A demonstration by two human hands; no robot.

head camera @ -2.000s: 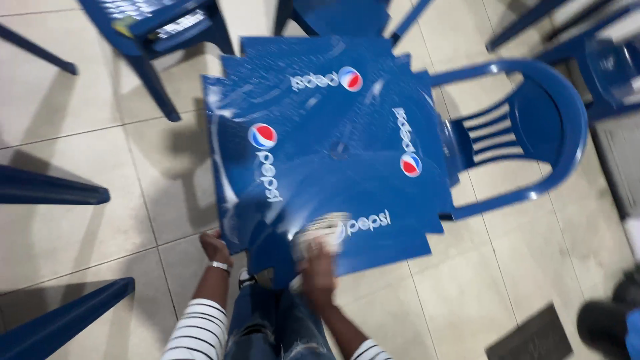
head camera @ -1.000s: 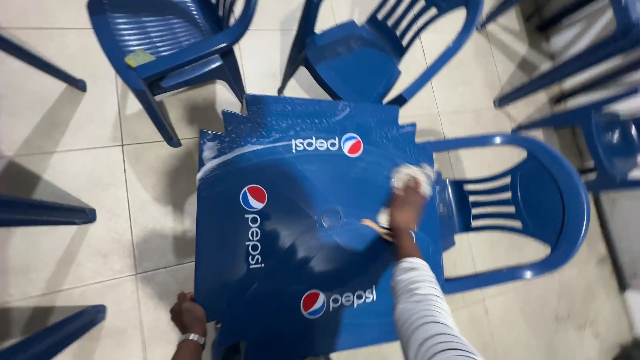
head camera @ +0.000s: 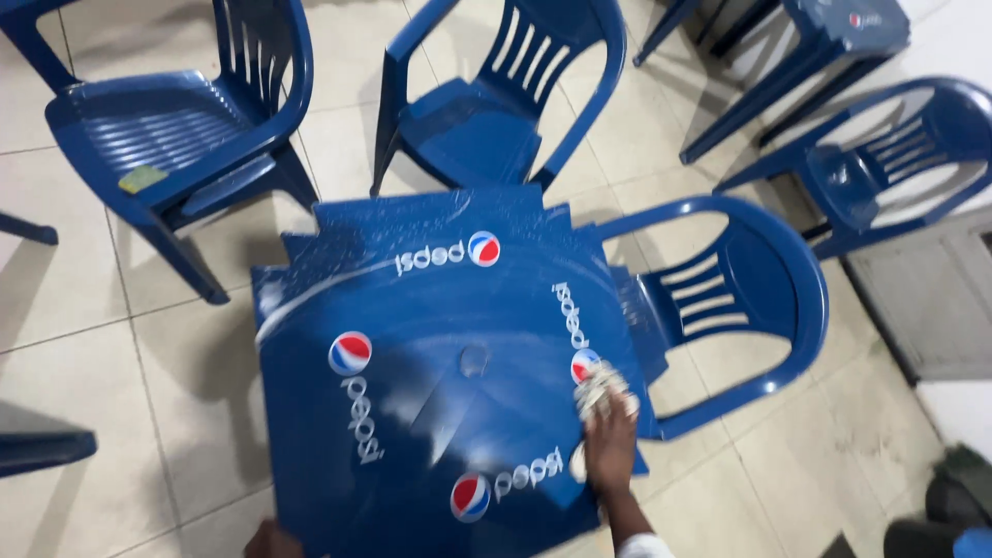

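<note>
A blue plastic table (head camera: pixel 434 310) with Pepsi logos fills the middle of the view, and wet, soapy-looking streaks lie along its far part. Pressed on its right side is my right hand (head camera: pixel 611 449), closed over a crumpled whitish cloth (head camera: pixel 604 391) that partly covers a logo. Only part of my left hand (head camera: pixel 275 541) shows, at the near left corner of the table; its fingers are blurred and cut off by the frame's bottom edge.
Blue plastic armchairs stand at the right (head camera: pixel 736 298), the far side (head camera: pixel 473 128) and the far left (head camera: pixel 170 124), the last with a yellow-green sponge (head camera: pixel 142 179) on its seat. Another chair (head camera: pixel 852 178) and a stool or small table (head camera: pixel 856 27) stand by the wall.
My right hand has moved with the cloth from the table's near edge to its right side, then nearer along that side. The view has shifted, showing more of the far chairs.
</note>
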